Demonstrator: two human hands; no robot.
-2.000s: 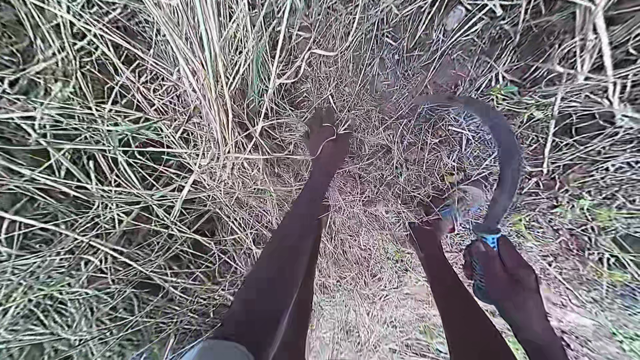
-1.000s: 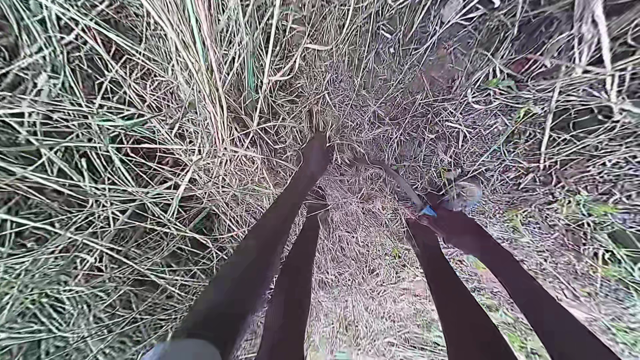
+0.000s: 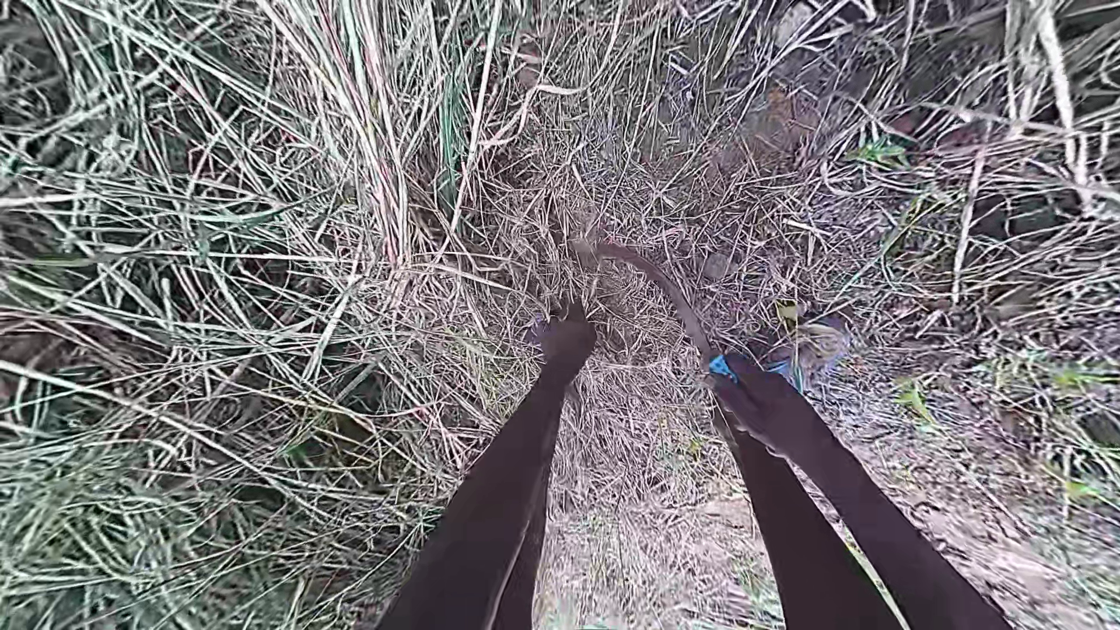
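My left hand point(image 3: 569, 339) is closed low on a tuft of dry grass point(image 3: 560, 254) near the middle of the view. My right hand point(image 3: 759, 398) grips the handle of a sickle point(image 3: 669, 290), where a bright blue band shows beside the fingers. The curved blade arcs up and to the left, and its tip end lies among the dry stems just above and right of my left hand. Which stems the fingers hold is hard to make out. Behind the forearms, my two lower legs point(image 3: 770, 525) reach down to the ground, the left one mostly hidden.
Tall standing grass point(image 3: 376, 131) rises at the upper left, with tangled grass point(image 3: 175, 350) along the left side. Loose straw point(image 3: 630, 455) covers the ground between the legs. More dry stalks point(image 3: 971, 210) and small green leaves point(image 3: 914, 402) are on the right.
The sickle in my right hand has swung from the far right to beside my left hand. My left hand, spread over the grass two seconds ago, is now closed and a little lower.
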